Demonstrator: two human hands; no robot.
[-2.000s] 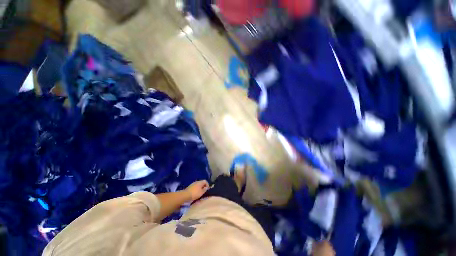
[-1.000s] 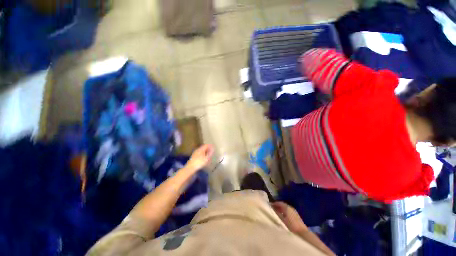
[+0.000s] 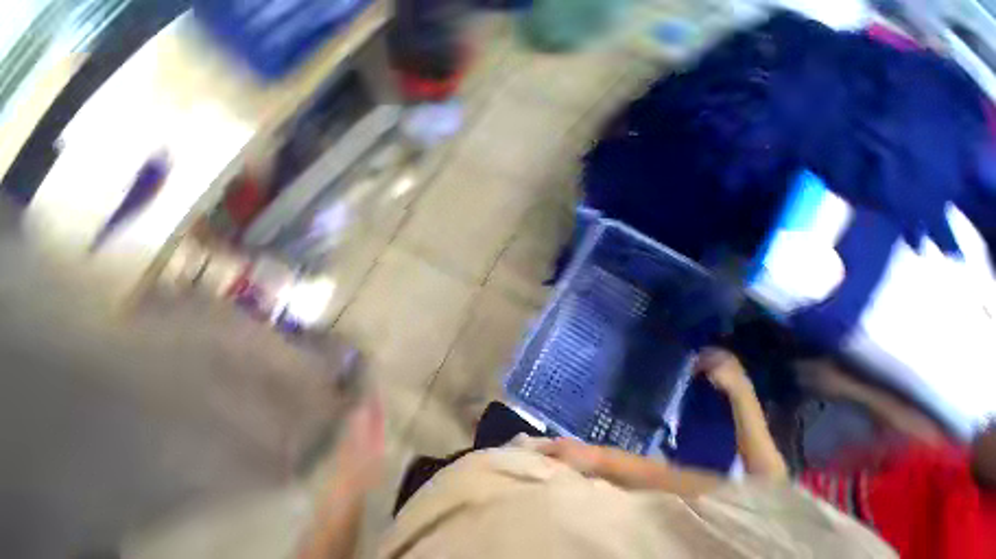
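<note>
A grey-blue slotted plastic basket (image 3: 590, 328) stands on the floor in front of me, slightly right. Its left part looks empty and its right part is in shadow. My left hand (image 3: 366, 437) is low and left of the basket, badly blurred, with no held thing discernible. My right hand (image 3: 568, 451) is low against my shirt, near the basket's lower edge; its fingers are unclear. Another hand (image 3: 721, 369) is at the basket's right rim; whose it is is hard to tell.
A person in red (image 3: 917, 497) is at the lower right. A large navy fabric heap (image 3: 743, 131) lies behind the basket, with white and bright blue pieces (image 3: 808, 257) beside it. A white table (image 3: 164, 120) is at the upper left. Pale tiled floor (image 3: 437, 262) runs between.
The view has swung right. The basket and navy heap are now nearer the middle, and the person in red has shifted to the lower right edge. The crate of blue pieces has left view.
</note>
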